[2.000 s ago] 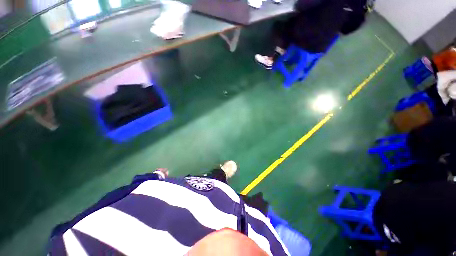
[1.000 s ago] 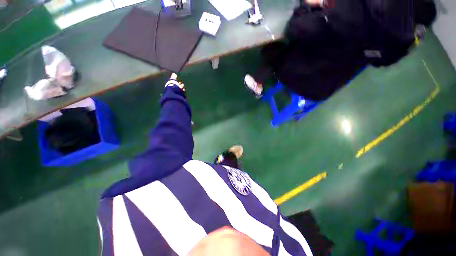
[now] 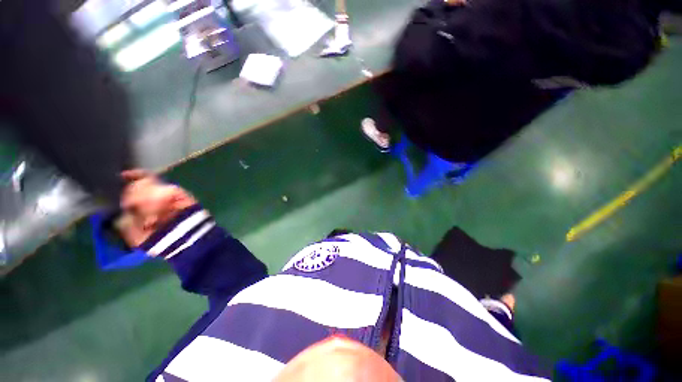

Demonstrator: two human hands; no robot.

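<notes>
A large matte black foam sheet [image 3: 63, 104] is raised at the left, blurred and cut off by the frame's edge. My left hand [image 3: 153, 205] is closed on its lower corner, in front of the bench edge. A second, smaller-looking dark sheet [image 3: 477, 262] shows beside my body on the right. My right hand [image 3: 508, 301] is small and mostly hidden at its lower edge, seemingly gripping it; the fingers cannot be made out.
The green bench [image 3: 247, 116] carries a white block [image 3: 262, 69], a small device [image 3: 212, 46], white sheets [image 3: 295, 26] and a cable. A blue bin [image 3: 120, 250] is partly hidden under the bench. A person in black [image 3: 508, 74] sits at a blue stool [image 3: 426, 168].
The large sheet lay on the bench with my left hand at its corner; it is now lifted and moved left in my left hand. The dark sheet and right hand have come further into view.
</notes>
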